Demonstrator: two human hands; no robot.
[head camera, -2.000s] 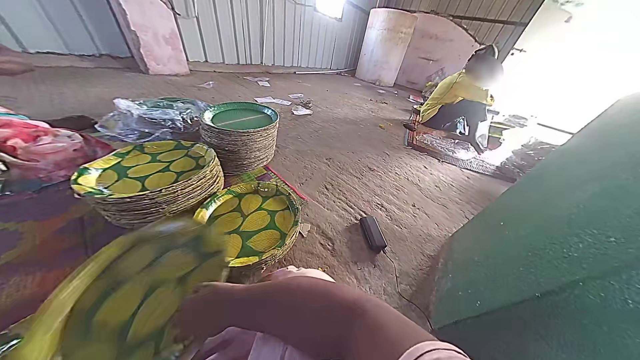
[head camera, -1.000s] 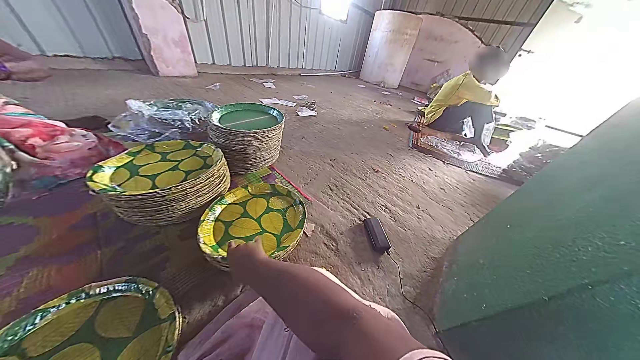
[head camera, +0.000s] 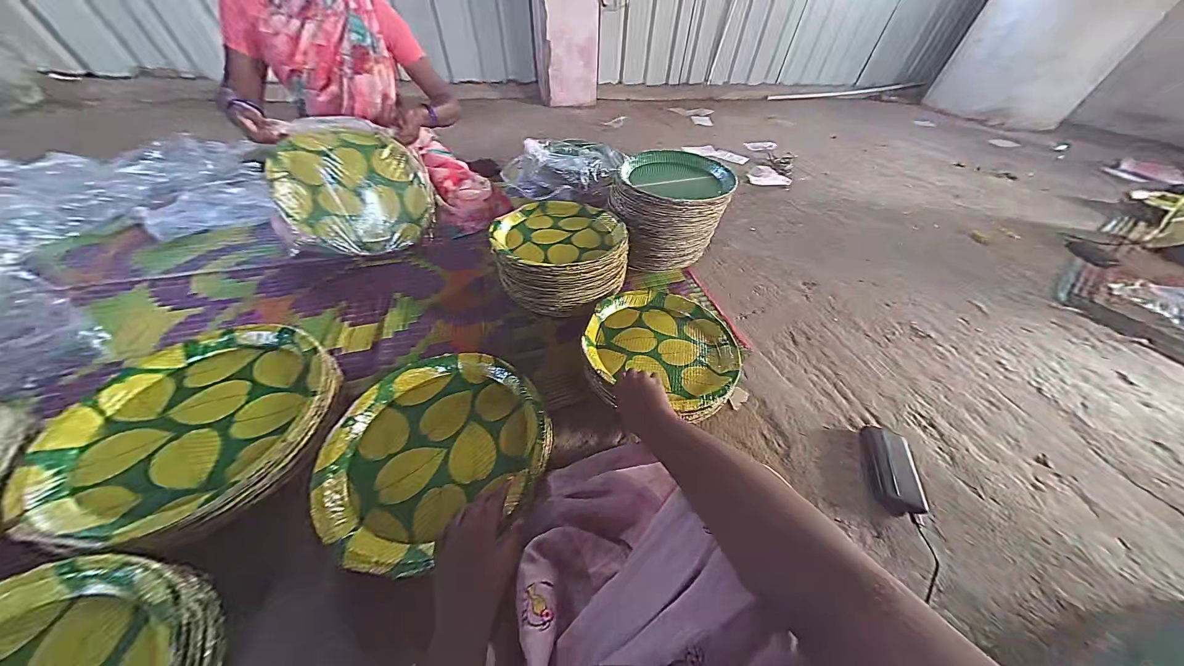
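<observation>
Beside my lap, my left hand (head camera: 481, 546) grips the near right rim of a leaf-patterned green and yellow plate stack (head camera: 430, 453), which is tilted. My right hand (head camera: 643, 398) reaches forward to the near rim of another leaf-patterned plate stack (head camera: 661, 347) at the mat's edge; whether its fingers grip a plate cannot be told. More patterned stacks lie at the left, one large (head camera: 185, 425) and one in the near corner (head camera: 83, 615). Behind my right hand stand a taller patterned stack (head camera: 560, 254) and a plain green plate stack (head camera: 675, 199).
A person across the colourful woven mat (head camera: 388, 305) holds plates in clear plastic (head camera: 351, 190). Plastic bags (head camera: 185, 185) lie at the left, another plastic-wrapped bundle (head camera: 564, 166) behind the stacks. A black power adapter (head camera: 893, 470) with a cord lies on the floor at the right.
The view has swung left and shows the person with wrapped plates. My left hand, not visible one second ago, is now at a tilted plate stack. My right hand remains at the mat-edge stack.
</observation>
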